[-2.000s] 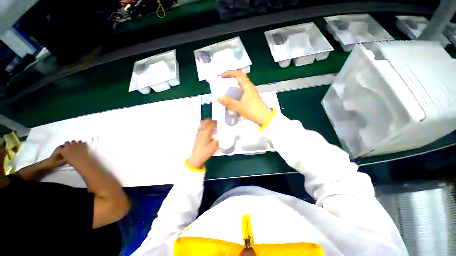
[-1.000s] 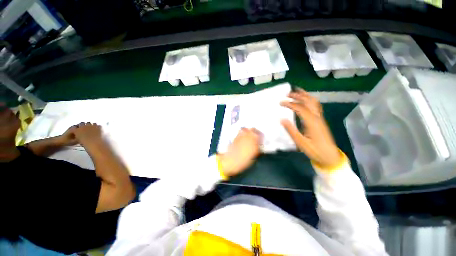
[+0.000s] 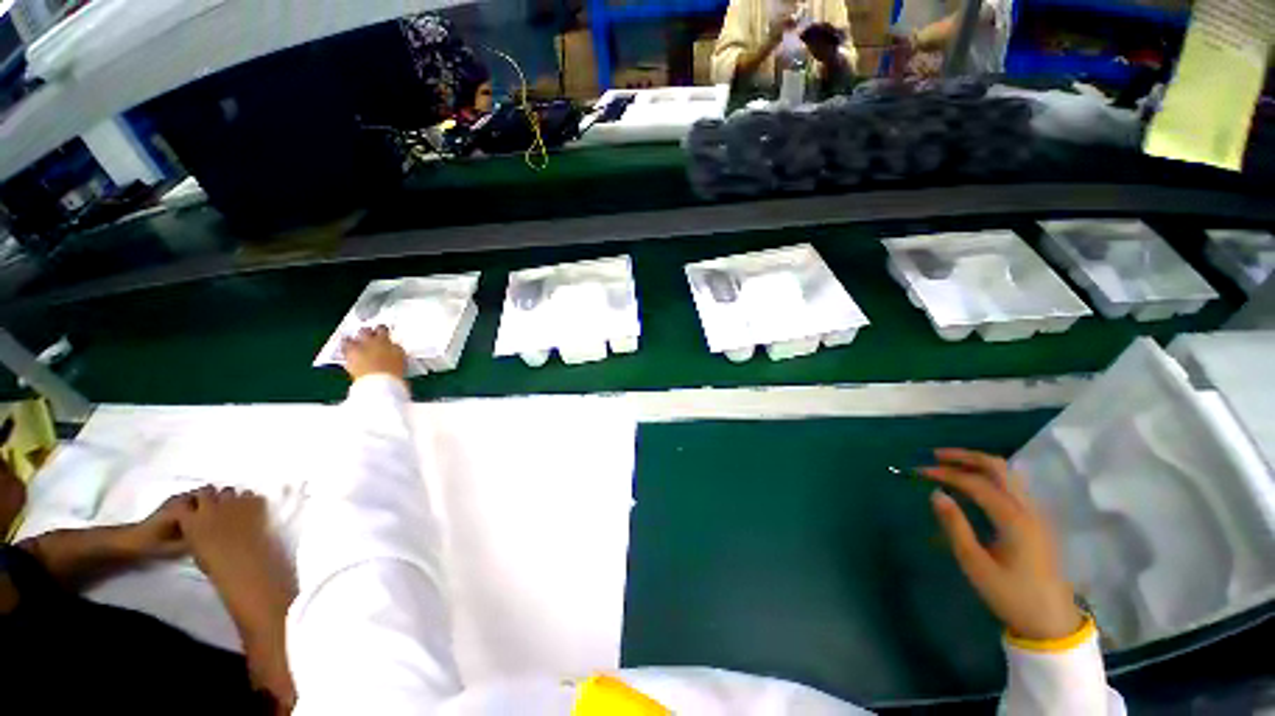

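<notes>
My left hand (image 3: 375, 355) reaches forward over the near left edge of the leftmost white moulded tray (image 3: 445, 325), with its fingers on the tray; the thumb's grip is hard to see. This tray lies on the green surface at the left end of a row. My right hand (image 3: 1004, 543) is above the green bench at the right, fingers apart and empty, beside a tall stack of nested trays (image 3: 1168, 490). A tiny pale mark shows near its index fingertip; I cannot tell what it is.
Further trays (image 3: 778, 301) with grey patches line the far side. A white covering (image 3: 538, 532) lies on the left bench. A seated person in black rests their hands (image 3: 210, 525) there. A dark bundled pile (image 3: 867, 137) and other people are beyond.
The tray under my hands has left the near bench, and one more tray stands at the row's left end. My left hand has moved forward and left; my right hand has moved right.
</notes>
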